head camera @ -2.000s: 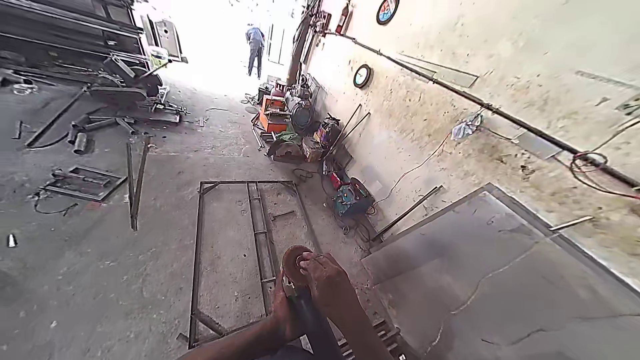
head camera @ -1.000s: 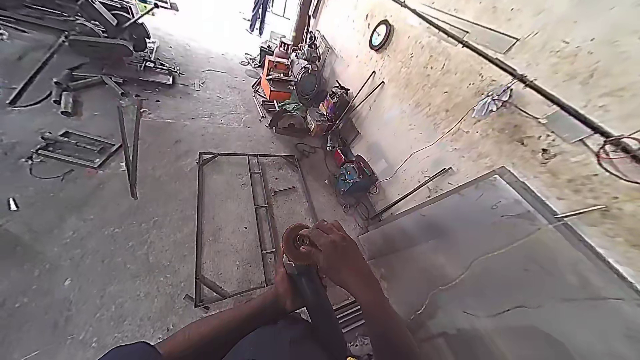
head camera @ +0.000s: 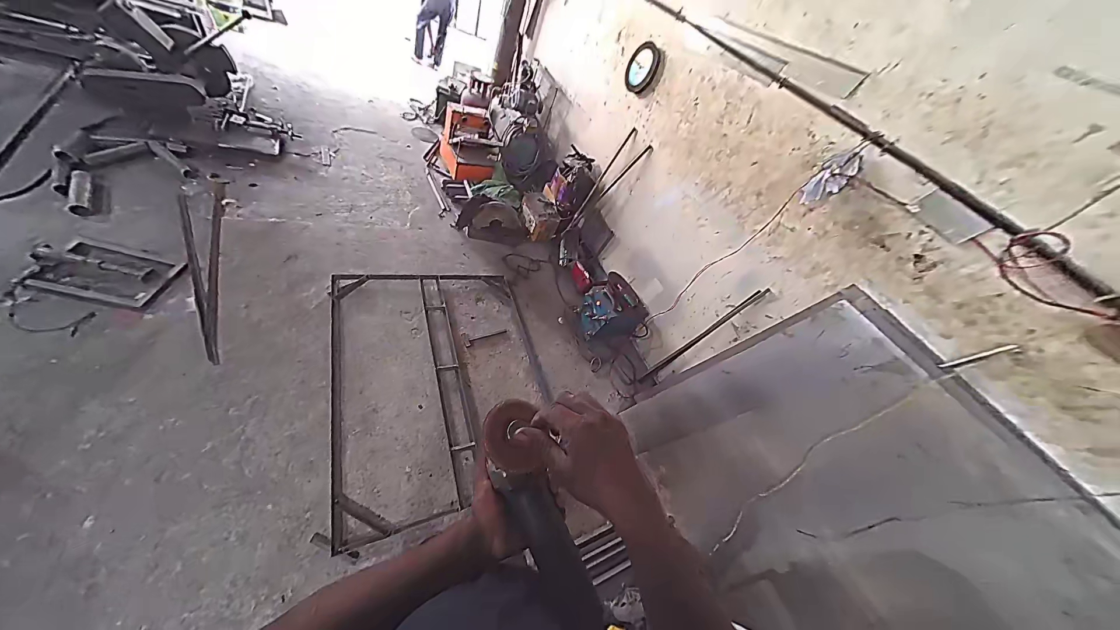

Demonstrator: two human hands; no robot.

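Observation:
An angle grinder (head camera: 547,534) with a dark body points up and away from me at the bottom centre. Around its head, from the left and below, my left hand (head camera: 494,516) is wrapped. The round reddish-brown disc (head camera: 506,451) faces up toward the camera. My right hand (head camera: 591,451) lies over the right part of that disc, its fingers at the centre nut (head camera: 518,429); whether they grip the nut cannot be told. Beyond both hands, a rectangular metal frame (head camera: 335,394) with inner crossbars lies on the concrete floor.
A large sheet-metal panel (head camera: 840,446) is at the right, near the wall. A blue power tool (head camera: 608,311), an orange machine (head camera: 464,144) and cables line the wall. Metal offcuts (head camera: 80,192) and a V-shaped pair of bars (head camera: 210,289) lie left. A person (head camera: 433,26) stands far off.
The view has tilted downward. Both hands stay at the grinder; the right hand's fingers have shifted slightly over the middle of the disc.

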